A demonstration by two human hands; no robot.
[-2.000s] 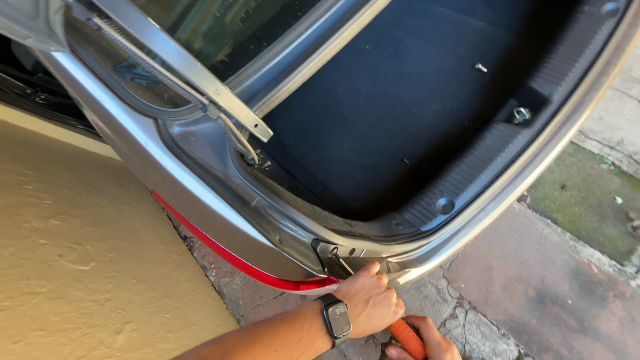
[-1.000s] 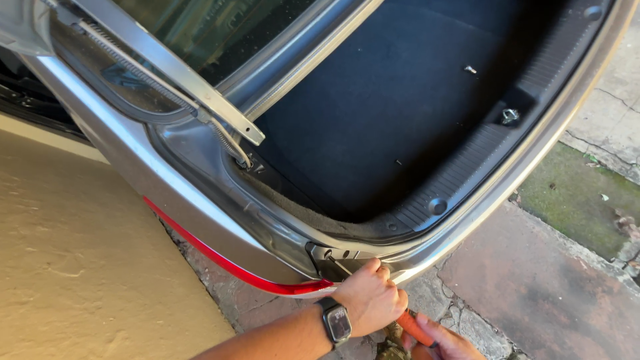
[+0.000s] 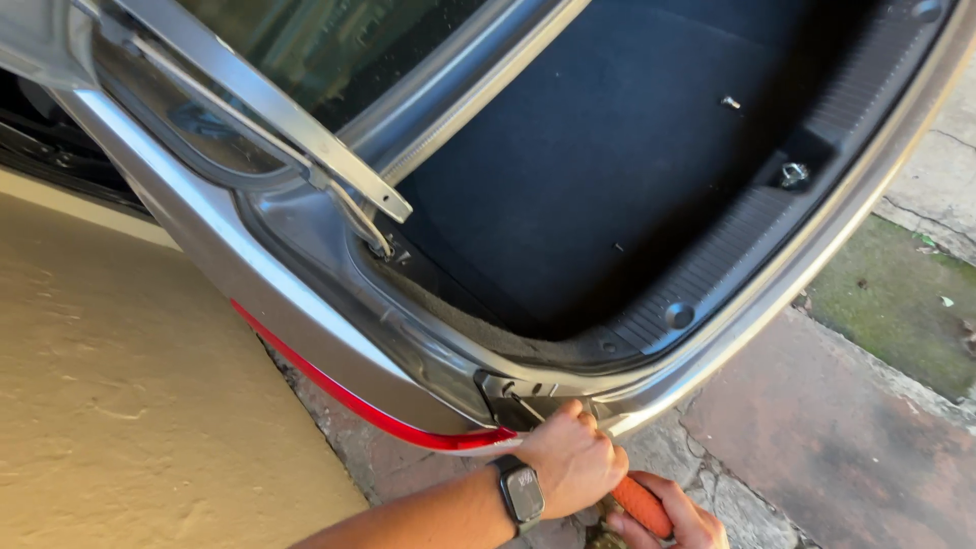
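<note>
My left hand (image 3: 572,457), with a smartwatch (image 3: 523,492) on its wrist, is closed around the front part of a hand tool at the rear corner of a silver car. The tool's thin metal shaft (image 3: 528,409) points into the recess beside the red tail light (image 3: 366,408). My right hand (image 3: 679,511), at the bottom edge, has its fingers around the tool's orange handle (image 3: 642,505). The shaft's tip lies by the holes of the recess; whether it touches a fastener cannot be told.
The boot stands open, with a small metal part (image 3: 730,101) and a small screw-like piece (image 3: 618,246) on its dark floor (image 3: 534,168). A lid hinge arm (image 3: 328,152) crosses the upper left. A yellowish wall (image 3: 152,366) is close on the left; stone paving (image 3: 823,412) lies below.
My right hand has shifted its grip on the orange handle. My left hand has stayed around the tool at the corner recess.
</note>
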